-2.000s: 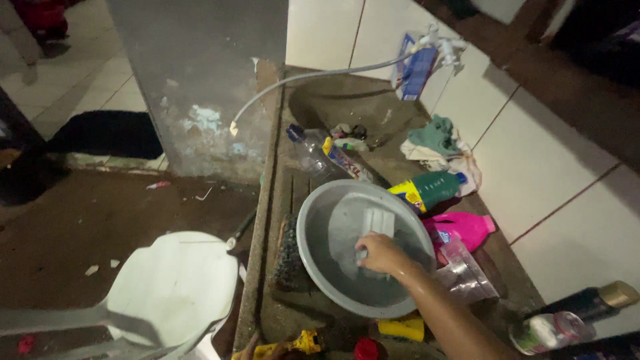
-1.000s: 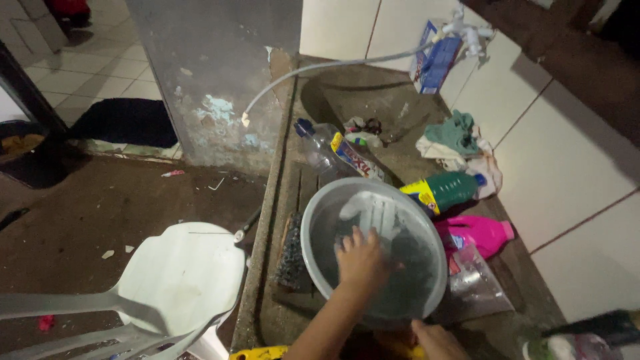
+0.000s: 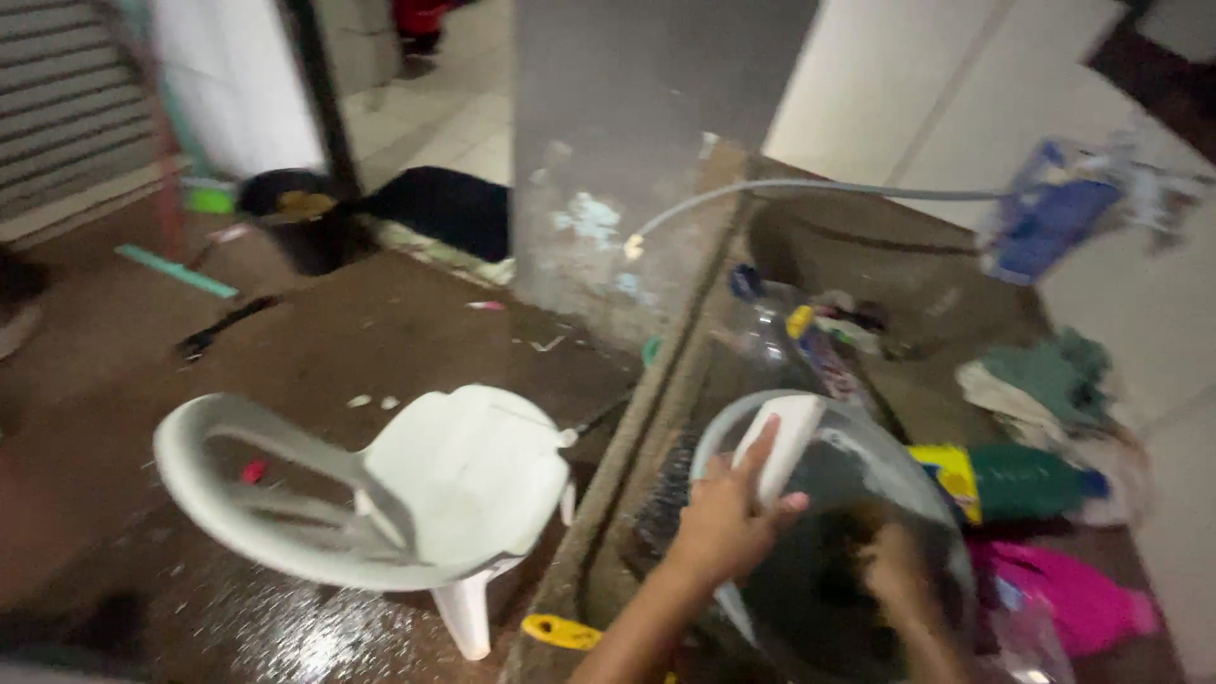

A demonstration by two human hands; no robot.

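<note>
A grey plastic basin (image 3: 841,427) holding dark water stands on the concrete sink counter. My left hand (image 3: 731,518) grips a white rectangular object (image 3: 787,437), raised at the basin's left rim; what it is exactly cannot be told. My right hand (image 3: 888,560) is blurred and lies over the water at the basin's right side; whether it holds something cannot be told. Right of the basin lie a green bottle (image 3: 1026,483) with a yellow label and a pink bottle (image 3: 1069,598). Behind it are a clear bottle (image 3: 765,328) with a blue cap and a dark scrub brush (image 3: 670,489) at the left.
A white plastic chair (image 3: 465,475) stands on the wet floor left of the counter. A grey hose (image 3: 807,187) runs from the tap across the sink hollow (image 3: 893,256). Cloths (image 3: 1045,380) lie near the wall. A yellow handle (image 3: 562,632) sits at the counter's front, and a black bucket (image 3: 304,223) stands far left.
The white object, low in the basin before, is now lifted at its left rim in my left hand. My right hand has moved from the near rim to over the water. The view has swung left.
</note>
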